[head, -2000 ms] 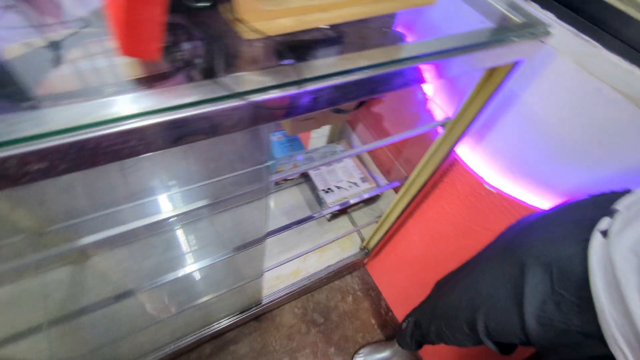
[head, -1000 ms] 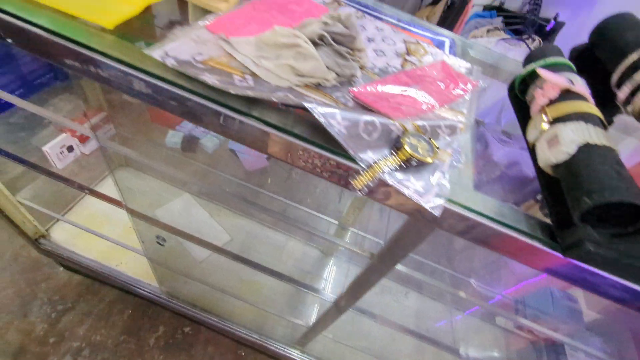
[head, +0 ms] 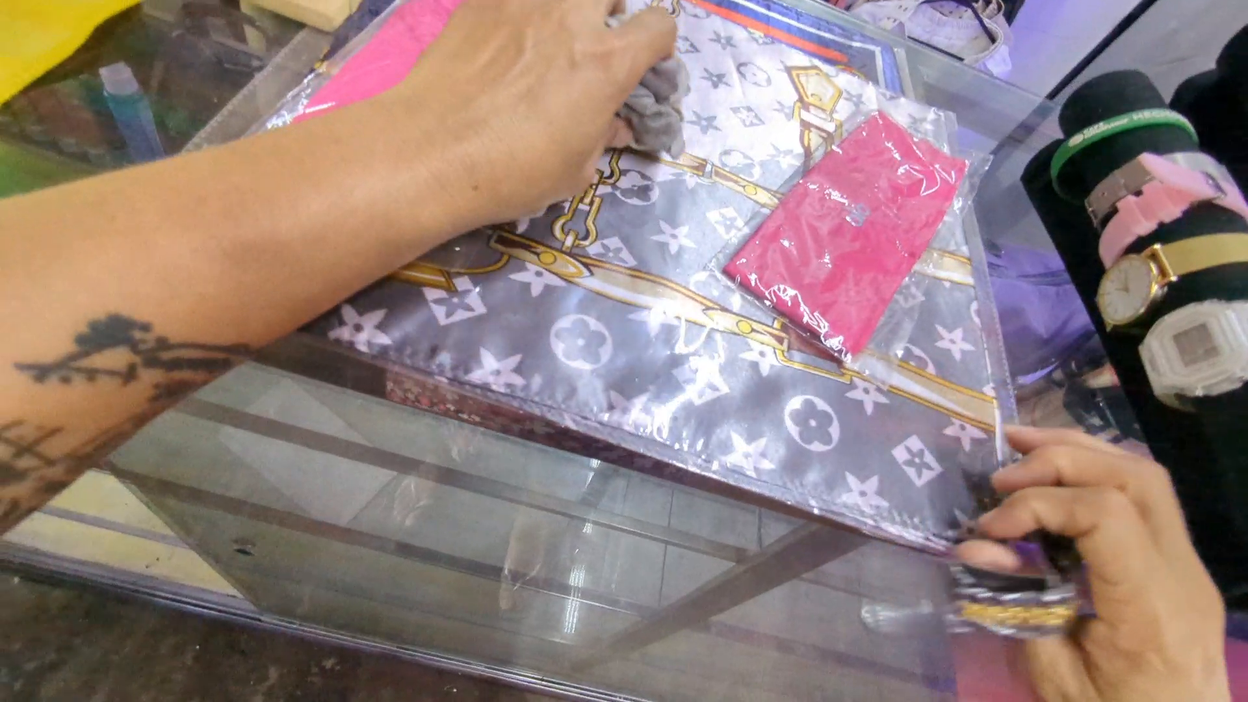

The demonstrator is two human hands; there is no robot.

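My left hand reaches in from the left and grips a crumpled grey cloth over a patterned scarf in clear plastic. At the lower right my right hand has its fingers closed on a wristwatch with a silver and gold band, partly blurred, beside the scarf's near right corner. A pink packet in clear wrap lies on the right part of the scarf. Another pink piece is partly hidden behind my left forearm.
The glass display case lies beneath, its metal-edged top holding the scarf. Black bracelet rolls with watches and a green wristband stand at the right. A small bottle and yellow material are at the upper left.
Both hands have come into view. The grey cloth, spread over the scarf one second ago, is now bunched in my left hand. The watch has left the scarf's plastic and is in my right hand.
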